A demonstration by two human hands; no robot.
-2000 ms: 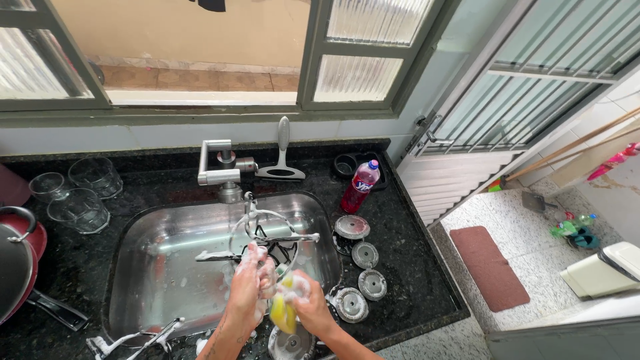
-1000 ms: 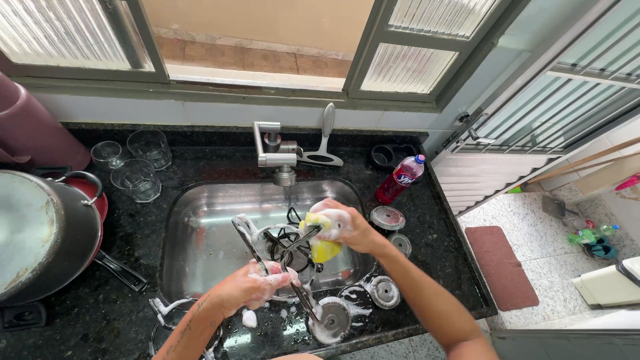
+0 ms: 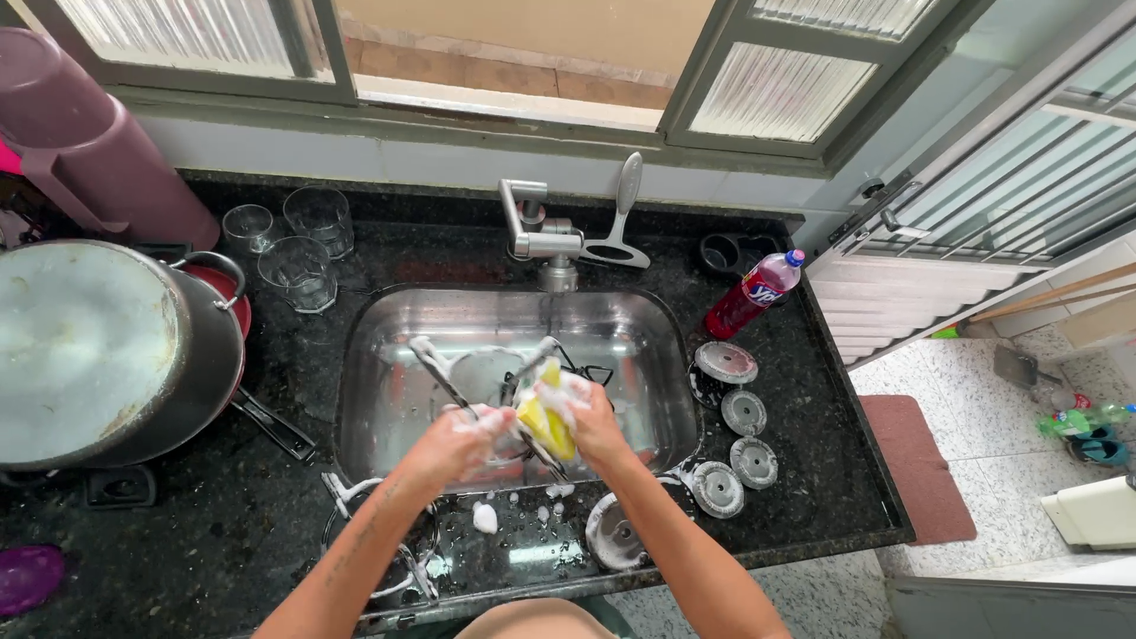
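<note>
Over the stainless steel sink [image 3: 382, 382], my left hand [image 3: 470, 439] grips a soapy metal stove grate [image 3: 439, 371]. My right hand [image 3: 586, 413] holds a yellow sponge [image 3: 546, 426] covered in foam against the grate. Part of the grate is hidden by my hands and the sponge. Dark wire pieces [image 3: 590, 373] lie in the sink behind my right hand. Another foamy grate [image 3: 417, 568] rests on the counter near its front edge, partly behind my left forearm. A large foamy burner cap [image 3: 612, 532] sits beside my right forearm, with several smaller burner caps [image 3: 744, 414] right of the sink.
A faucet [image 3: 555, 248] stands behind the sink, beside a grey-handled utensil [image 3: 626, 209]. A bottle of red detergent [image 3: 754, 295] stands at the right. Drinking glasses [image 3: 302, 275], a large pot [image 3: 98, 355] and a mauve thermos jug [image 3: 106, 142] occupy the left of the black counter.
The sponge in my right hand has moved lower along the grate, closer to my left hand. The grate is now held lower over the sink. The view has shifted.
</note>
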